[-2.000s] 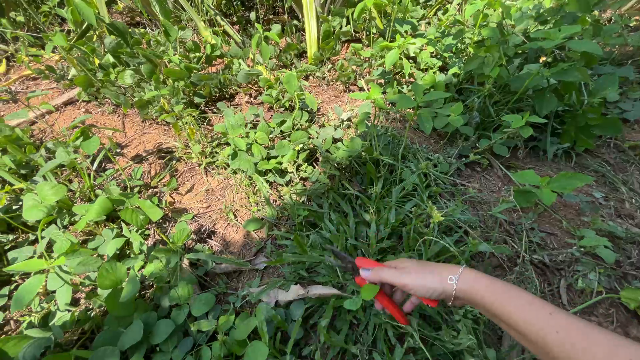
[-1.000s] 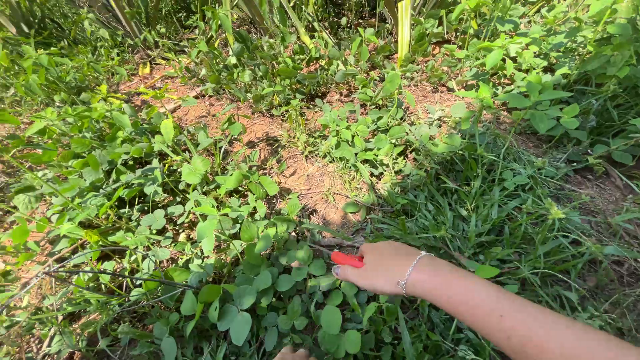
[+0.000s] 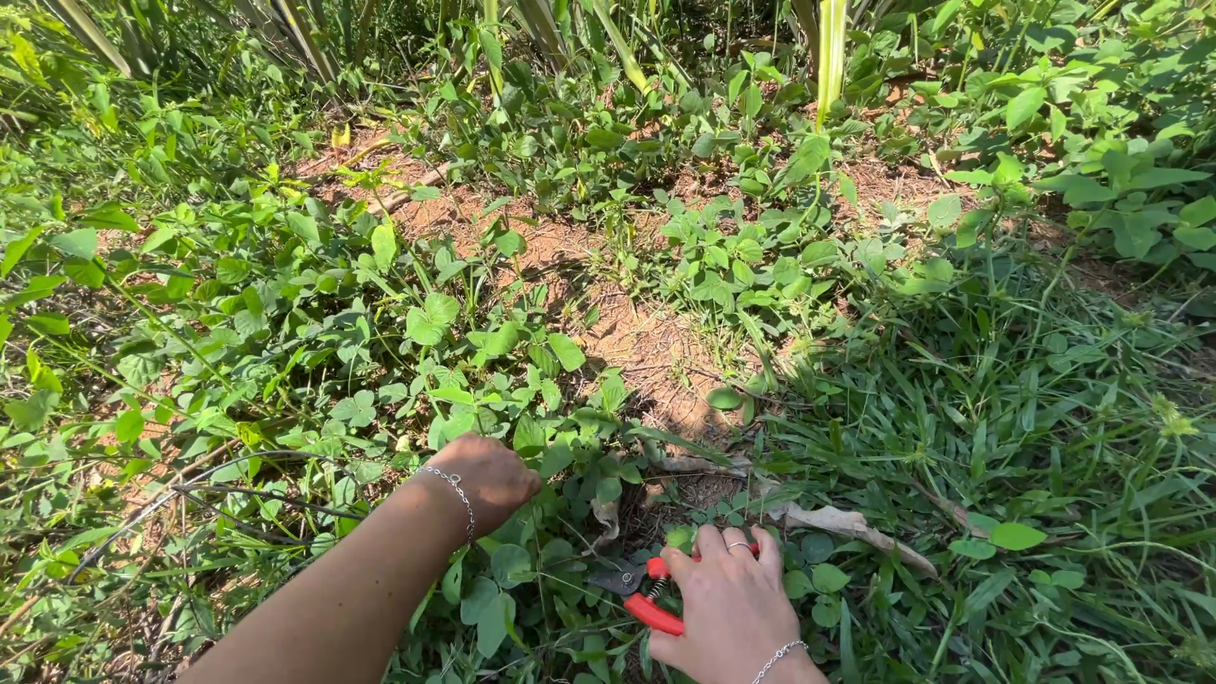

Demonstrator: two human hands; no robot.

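My right hand (image 3: 731,598), with a ring and a chain bracelet, is closed around red-handled pruning shears (image 3: 654,613) low in the view, right of centre. Their dark blades point left among broad-leaved weeds (image 3: 494,608), and a spring shows between the handles. Up and to the left, my left hand (image 3: 489,483), also wearing a bracelet, reaches into the green leaves with its fingers curled down. Its fingertips are hidden, so whether it grips a stem cannot be seen.
Reddish bare soil (image 3: 646,351) runs through the middle. A dry curled leaf (image 3: 855,527) lies right of the shears, with long grass (image 3: 902,418) beyond. Thin dark twigs (image 3: 256,494) lie at left. Thick upright stalks (image 3: 831,57) stand at the back.
My left hand has come well into view and reached into the weeds; one second ago only its fingertips showed at the bottom edge. The shears in my right hand now show their blades more plainly.
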